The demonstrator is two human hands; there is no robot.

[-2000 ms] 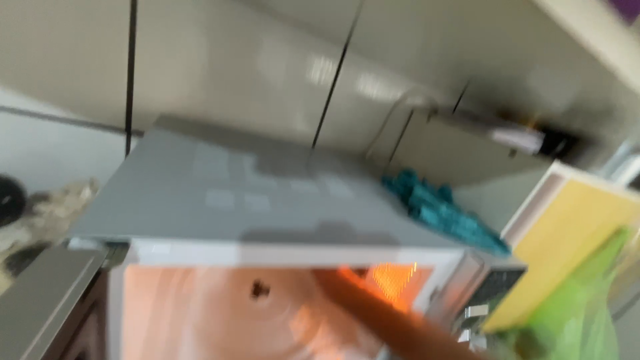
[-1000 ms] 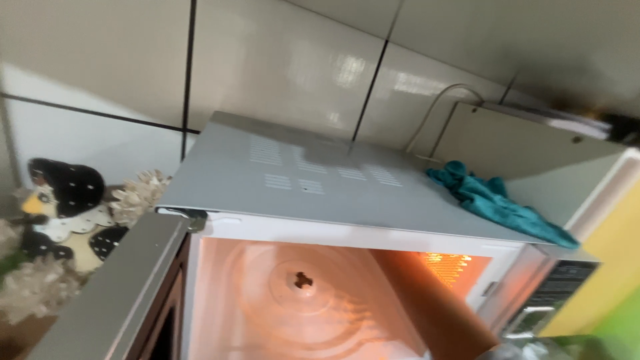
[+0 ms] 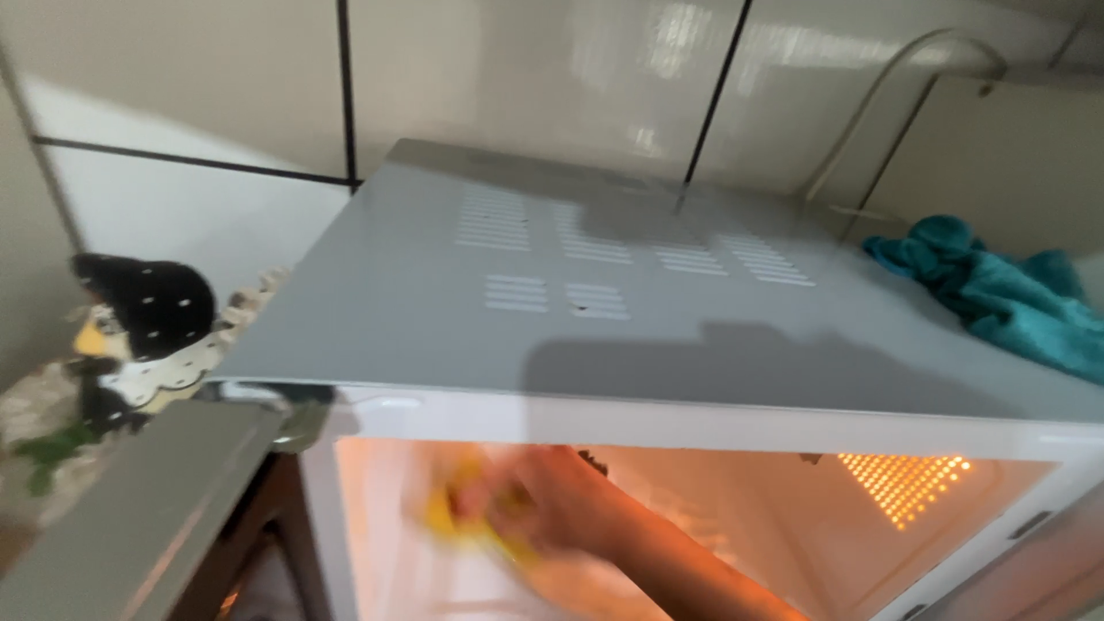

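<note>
Inside the lit cavity of a microwave oven (image 3: 673, 371), my right hand (image 3: 535, 504) grips a yellow sponge or cloth (image 3: 444, 509), blurred, near the left inner wall. The forearm enters from the lower right. Part of a dark turntable coupling (image 3: 593, 463) shows just behind the wrist. The microwave door (image 3: 147, 509) stands open at the left. A crumpled teal cloth (image 3: 992, 285) lies on the right of the oven's top. My left hand is out of view.
A tiled wall (image 3: 535, 86) rises behind the oven. At the left are a black-and-white polka-dot hen figure (image 3: 155, 310) and pale flowers (image 3: 34, 405). A cable (image 3: 871, 103) loops near a pale panel (image 3: 1009, 155) at the back right.
My right arm has moved left inside the oven, and the hand with the yellow sponge or cloth has come into view. The view has shifted closer to the oven.
</note>
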